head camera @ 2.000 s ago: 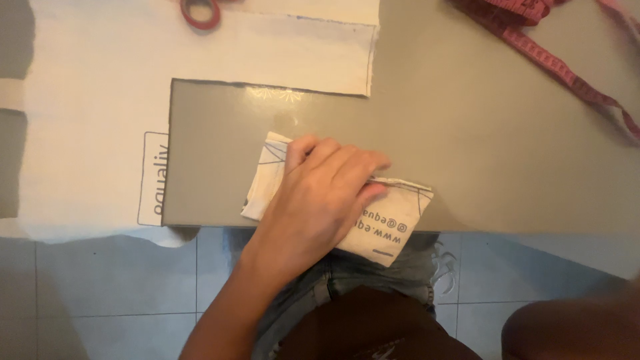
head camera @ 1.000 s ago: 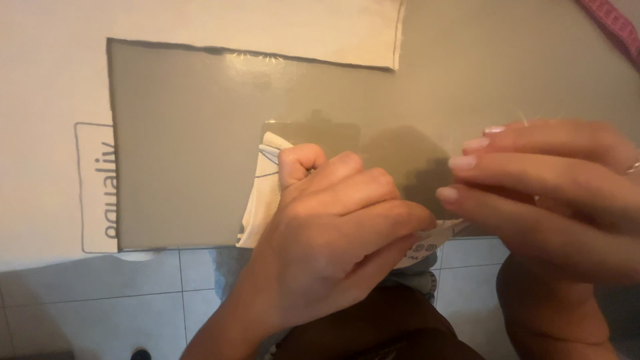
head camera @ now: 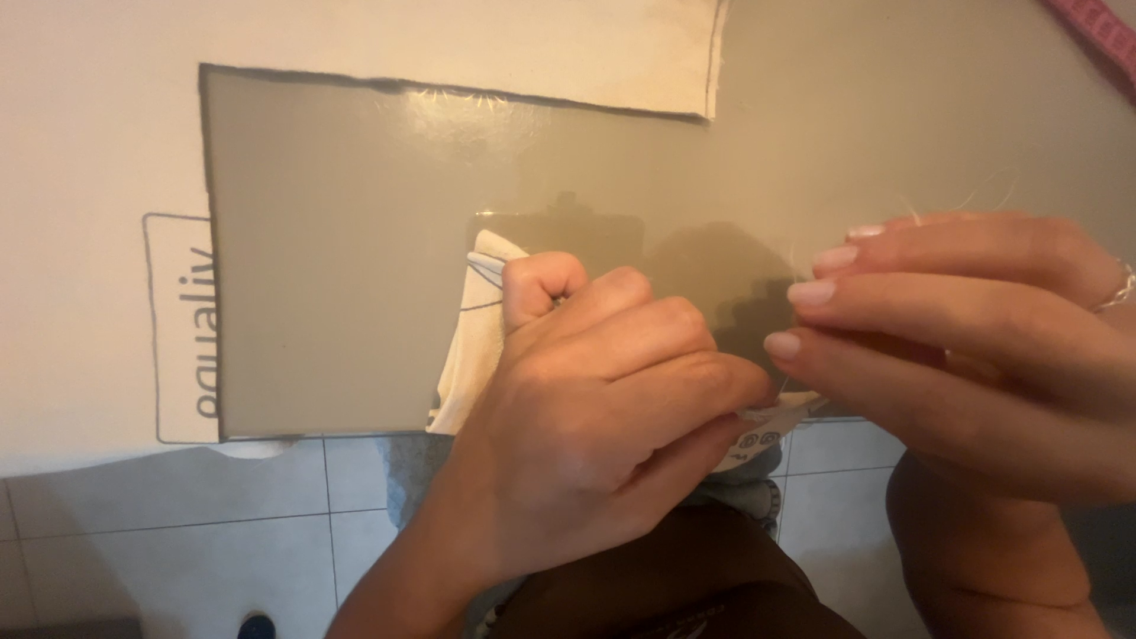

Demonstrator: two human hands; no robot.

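Observation:
My left hand [head camera: 612, 382] is closed over a folded piece of cream printed fabric [head camera: 469, 346] at the near edge of the table, pinching its right end between thumb and index finger. Part of the fabric is hidden under the hand; its printed right end [head camera: 754, 440] hangs past the edge. Just to the right, my right hand [head camera: 794, 319] has its fingertips together beside that end, apart from my left hand. A fine, pale thread [head camera: 784, 385] runs between the fabric and the right fingertips, and loose strands rise above the fingers. A needle cannot be made out.
A larger cream cloth [head camera: 461, 40] with a cut-out corner and printed lettering lies across the left and far side of the grey table [head camera: 337, 248]. A pink measuring tape [head camera: 1096, 31] lies at the far right corner. Tiled floor shows below the table edge.
My right hand, out of view two seconds ago, has come in from the right to beside the fabric. My left hand keeps hold of the fabric. The view has moved closer.

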